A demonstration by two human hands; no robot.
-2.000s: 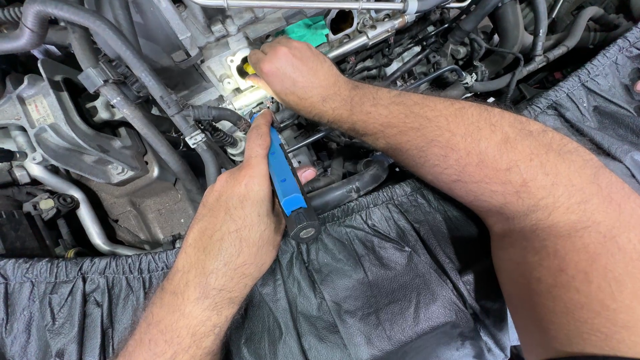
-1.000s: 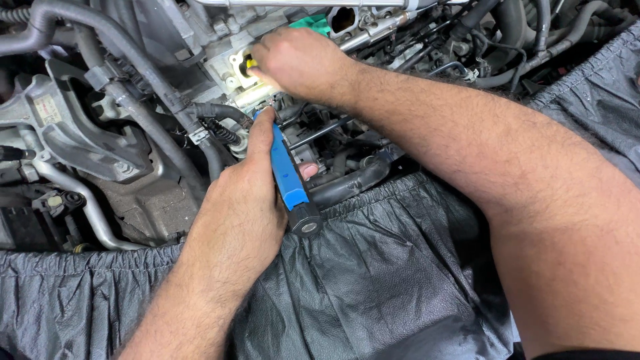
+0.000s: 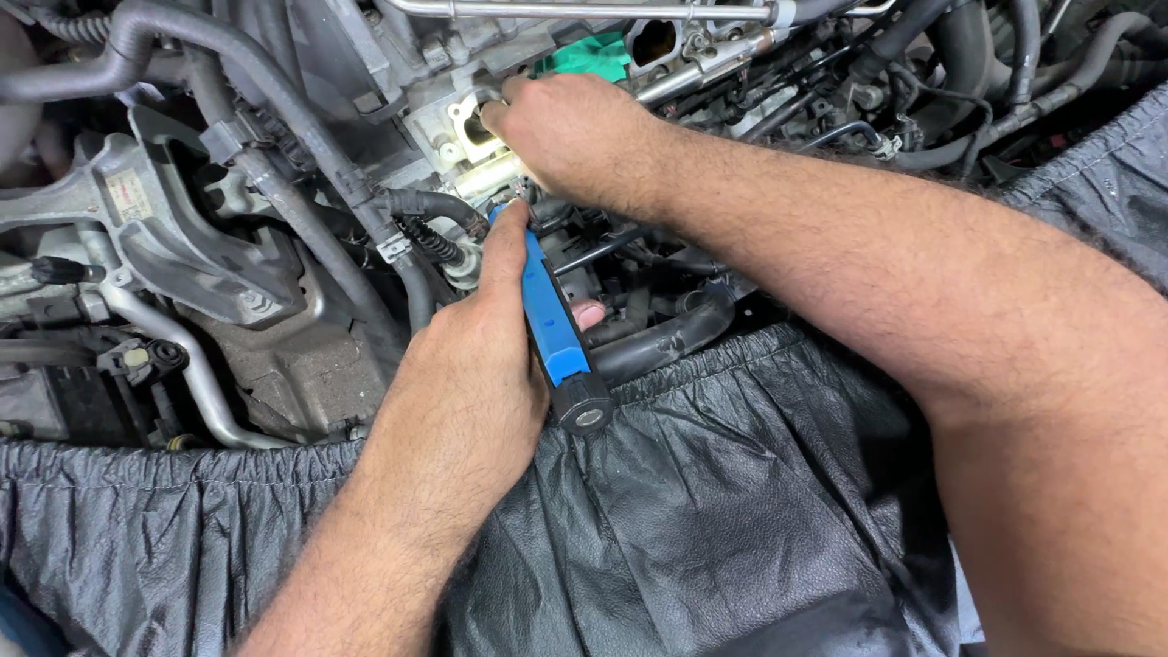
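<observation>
My left hand is closed around a blue and black handheld work light, whose far end points up at a lit intake port in the engine's metal cylinder head. Over the right side of that port is my right hand, its fingertips bent into or against the opening. The fingertips are partly hidden, so whether they pinch something cannot be told. Just behind the knuckles, green material covers part of the head, and a second, dark port lies open to its right.
A black fender cover with a gathered edge drapes along the near side. Black hoses and a metal bracket stand at the left. A thick black hose runs below my hands; pipes and wiring crowd the right. A metal rail crosses the top.
Yellow material showed at my right fingertips in the earlier frames; it is not visible now. My right hand stays by the port and my left still holds the light.
</observation>
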